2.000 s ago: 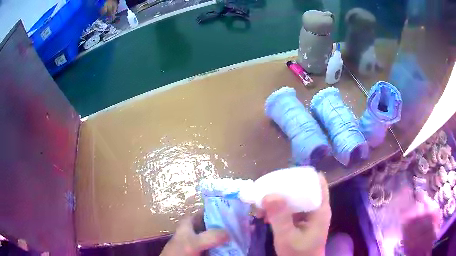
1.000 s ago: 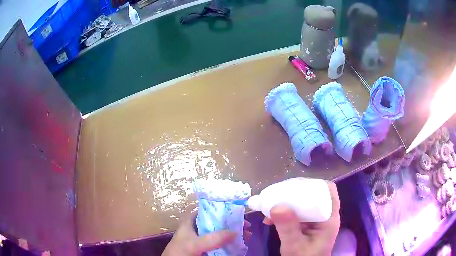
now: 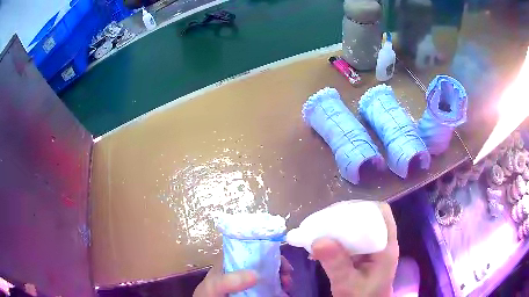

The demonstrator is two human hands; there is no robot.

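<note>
A light-blue hollow piece (image 3: 252, 261) with a paler ruffled rim (image 3: 253, 225) stands upright at the bench's near edge. My left hand (image 3: 232, 283) is closed around its lower part, thumb in front and fingertips showing at its right side. My right hand (image 3: 362, 270) holds a white squeeze bottle (image 3: 347, 227) on its side, nozzle pointing left. The blue nozzle tip touches or nearly touches the piece just under the rim, at its right side. The piece's lower end is cut off by the picture's edge.
Two blue pieces (image 3: 343, 136) (image 3: 395, 131) lie on the brown bench (image 3: 145, 174); a third (image 3: 444, 113) stands at right. Behind are a white bottle (image 3: 385, 61), pink-black tube (image 3: 345, 70) and grey-brown lidded container (image 3: 361, 35). A tray (image 3: 446, 255) with small rings is at right, a dark panel (image 3: 46, 174) at left.
The held piece has turned a little and shifted slightly left and down. The bottle has drawn back right from over the rim to just under its edge. The view has shifted slightly.
</note>
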